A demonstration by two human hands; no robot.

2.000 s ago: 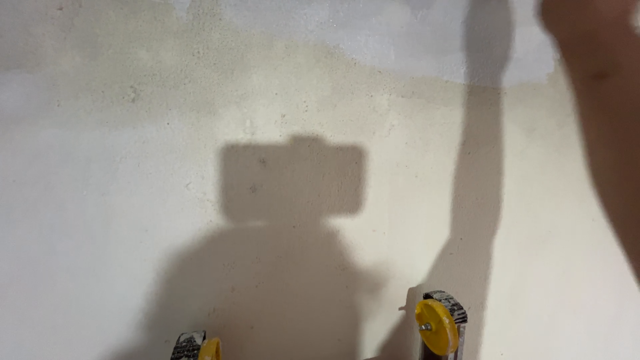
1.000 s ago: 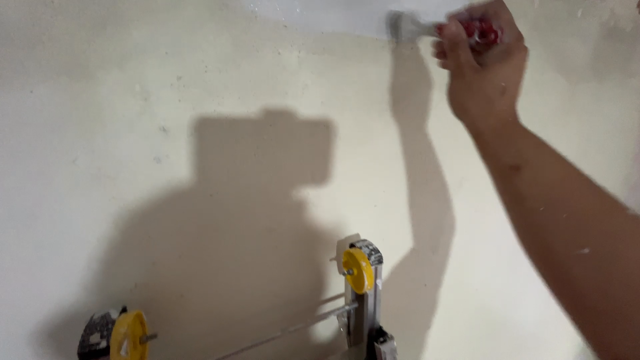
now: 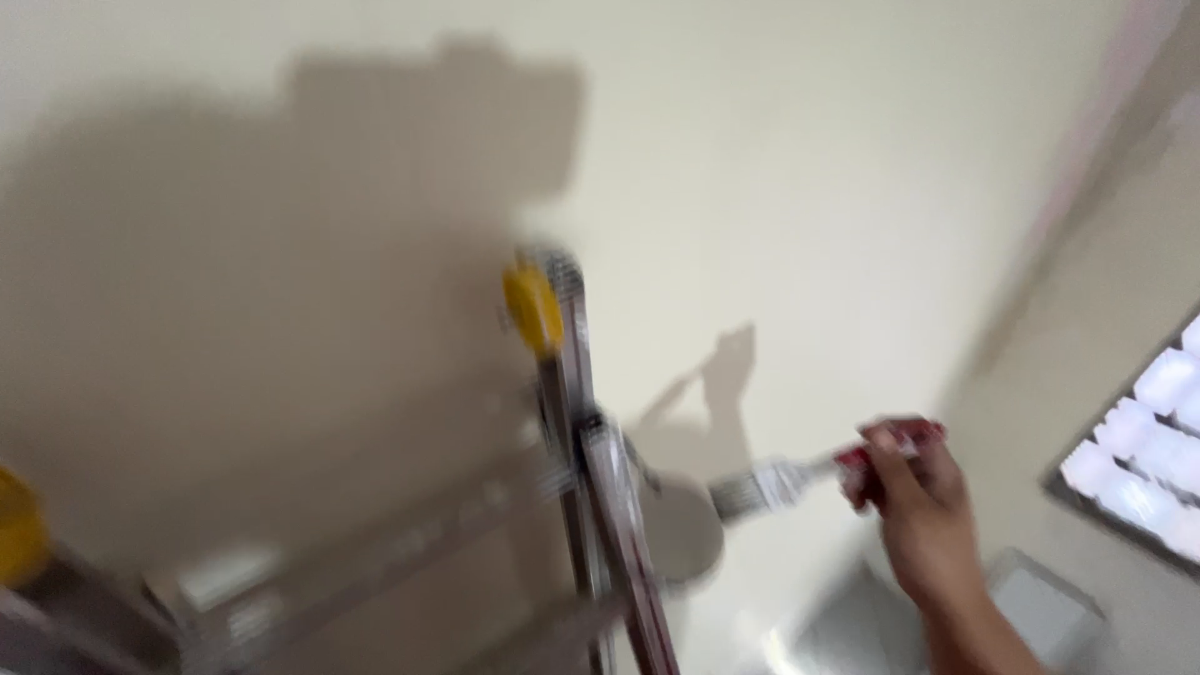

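Observation:
At the lower right, my right hand (image 3: 914, 502) is closed on the red handle of a paintbrush (image 3: 773, 483), whose pale-smeared ferrule and bristles point left. Just left of the bristle tips is a round greyish shape (image 3: 682, 532), perhaps a container, blurred beside the ladder rail. A metal ladder (image 3: 614, 511) with a yellow round cap (image 3: 532, 305) stands against the cream wall (image 3: 797, 234). Another yellow cap (image 3: 17, 530) shows at the left edge. My left hand is outside the view.
Dark shadows fall across the wall on the left. A window or light panel of bright blocks (image 3: 1144, 441) sits at the right edge. Below it is a blurred grey rectangular object (image 3: 1045, 609). A wall corner runs down the upper right.
My right hand and the brush have come down from the pale patch high on the wall to beside the ladder. The view has swung down and right.

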